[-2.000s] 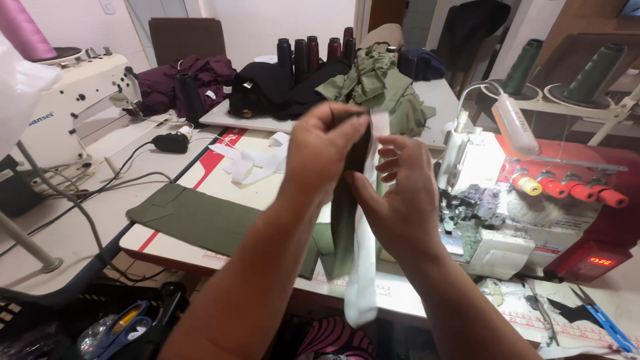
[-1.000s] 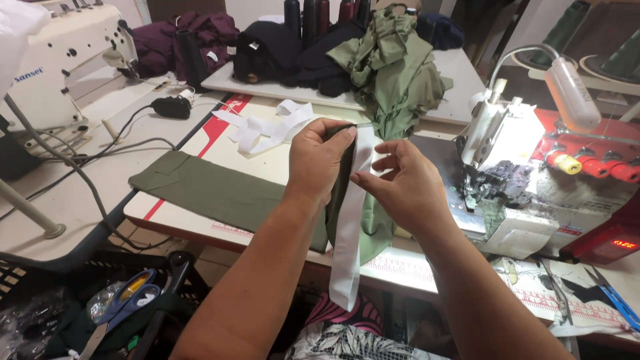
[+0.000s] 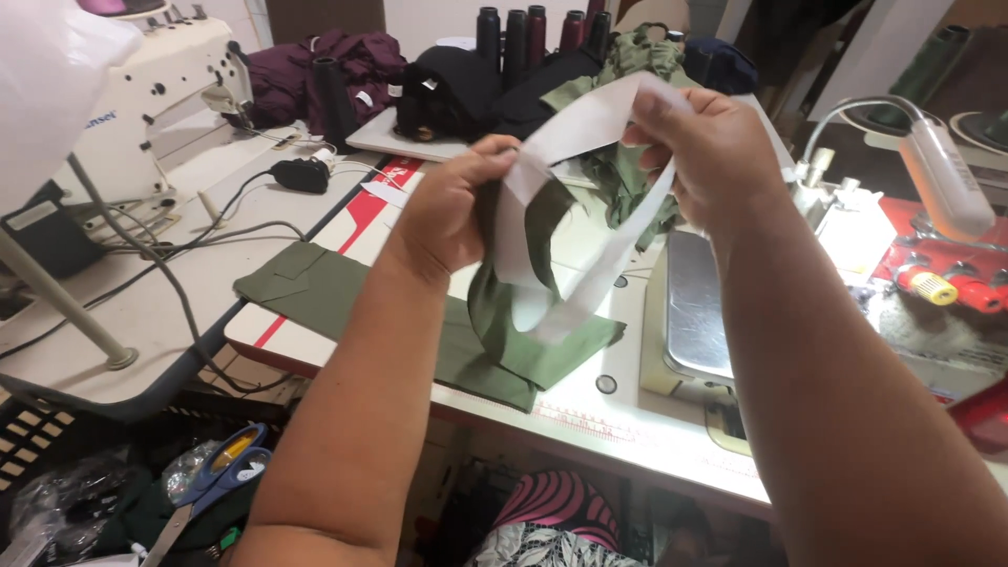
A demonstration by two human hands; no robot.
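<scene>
My left hand pinches the edge of an olive green fabric piece together with a white strip. Up and to the right, my right hand grips the same strip, which arches between the hands and hangs in a loop below them. The green piece droops from my left hand onto the table. More olive fabric lies flat along the table's front left, partly behind my left forearm.
An overlock machine with a steel plate and a lamp is at right. Another sewing machine is at left. Thread cones and garment piles lie behind. Blue-handled scissors rest in a crate at lower left.
My right hand has moved up and away from my left, drawing the white strip into a loop. One second ago the strip hung straight down beside the green edge, with both hands close together.
</scene>
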